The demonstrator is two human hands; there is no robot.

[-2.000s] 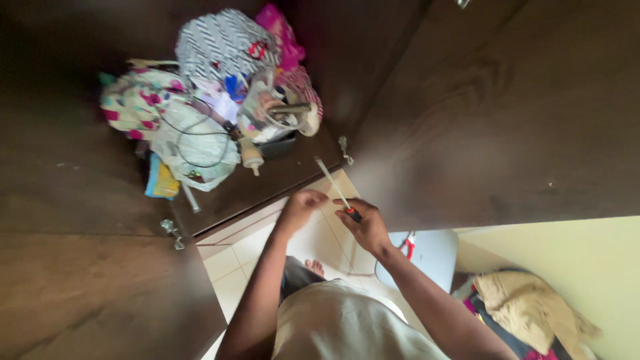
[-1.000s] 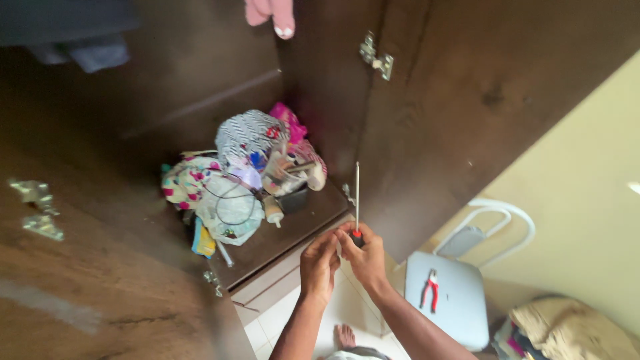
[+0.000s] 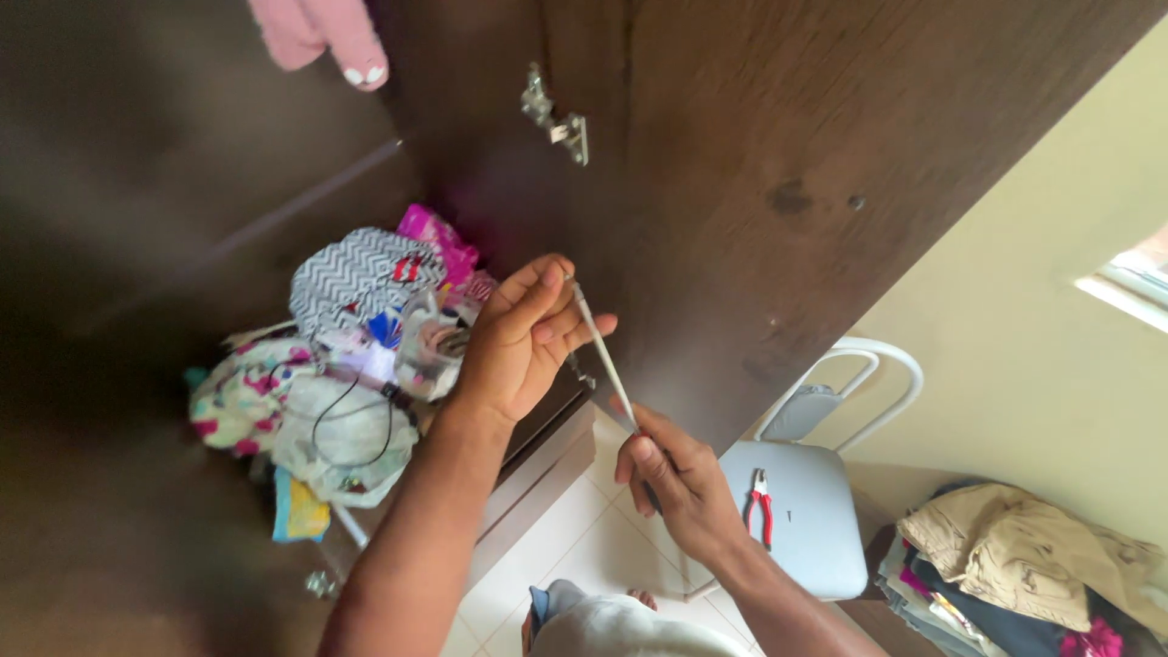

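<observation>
My right hand (image 3: pixel 675 474) is closed around the handle of a screwdriver (image 3: pixel 602 351), whose long metal shaft points up and to the left. Its tip is at the fingertips of my left hand (image 3: pixel 529 333); whether a small piece sits between those fingers I cannot tell. Both hands are in front of a dark wooden wardrobe door (image 3: pixel 730 210). A metal hinge (image 3: pixel 555 114) is on the wardrobe above my hands. Red-handled pliers (image 3: pixel 759 511) and a small screw (image 3: pixel 789 516) lie on the chair seat (image 3: pixel 821 547) at the lower right.
Cloth items and plastic bags (image 3: pixel 347 438) are heaped on the wardrobe's bottom panel, left of my hands. A pink cloth item (image 3: pixel 319 36) hangs at the top. Folded clothes (image 3: pixel 1022 557) are piled at the lower right. Another hinge (image 3: pixel 321 584) shows low on the left.
My left hand has moved up from beside the screwdriver's handle to its tip. The screwdriver, upright one second ago, now leans to the left. The view has shifted closer to the right-hand door.
</observation>
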